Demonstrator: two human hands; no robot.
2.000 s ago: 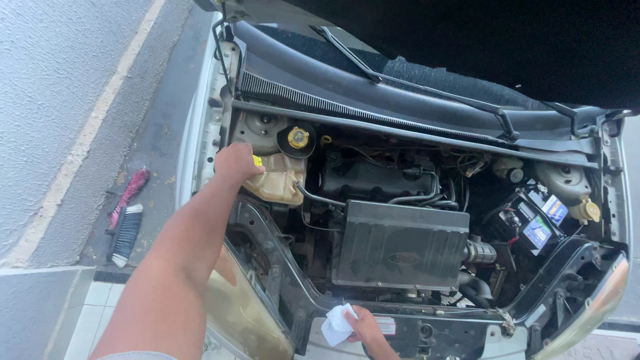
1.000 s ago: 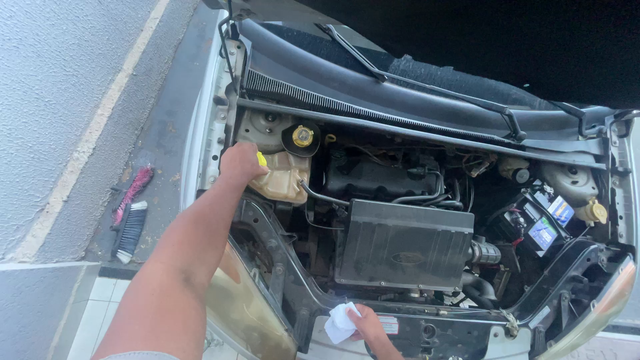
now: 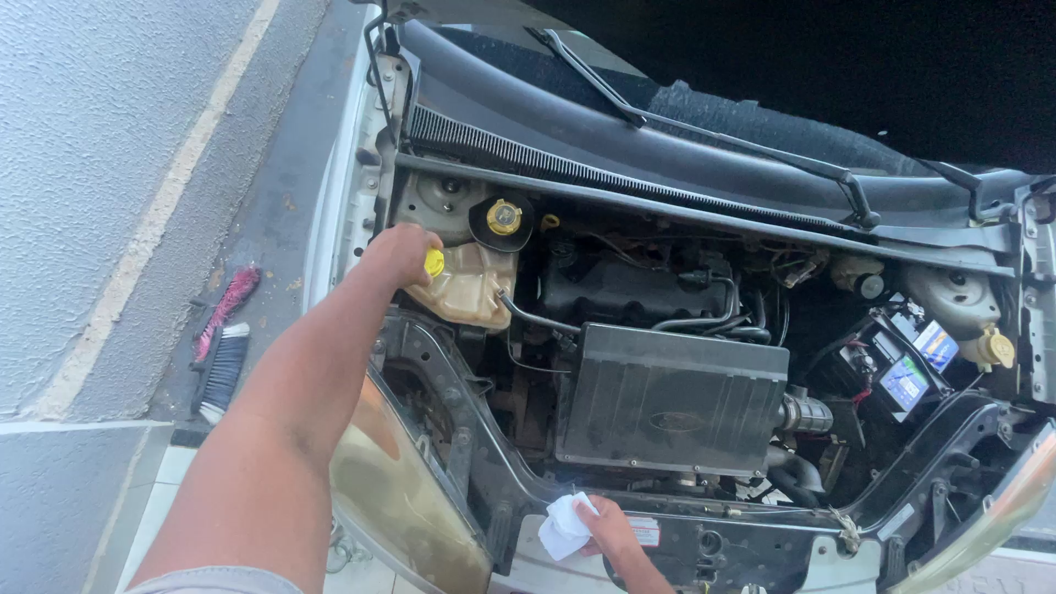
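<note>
My left hand grips a yellow cap at the left side of the translucent coolant expansion tank; whether the cap sits on its neck cannot be told, as my fingers hide that part. Over the front crossmember, my right hand pinches a folded white cloth or paper. Behind the tank is a yellow-topped reservoir cap in a black surround. A black hose runs from the tank toward the engine.
Around the hands lie the black air filter box, engine cover, battery and washer filler cap. The raised hood overhangs the windshield. Left of the car, a brush and a pink-bristled brush rest on the ground.
</note>
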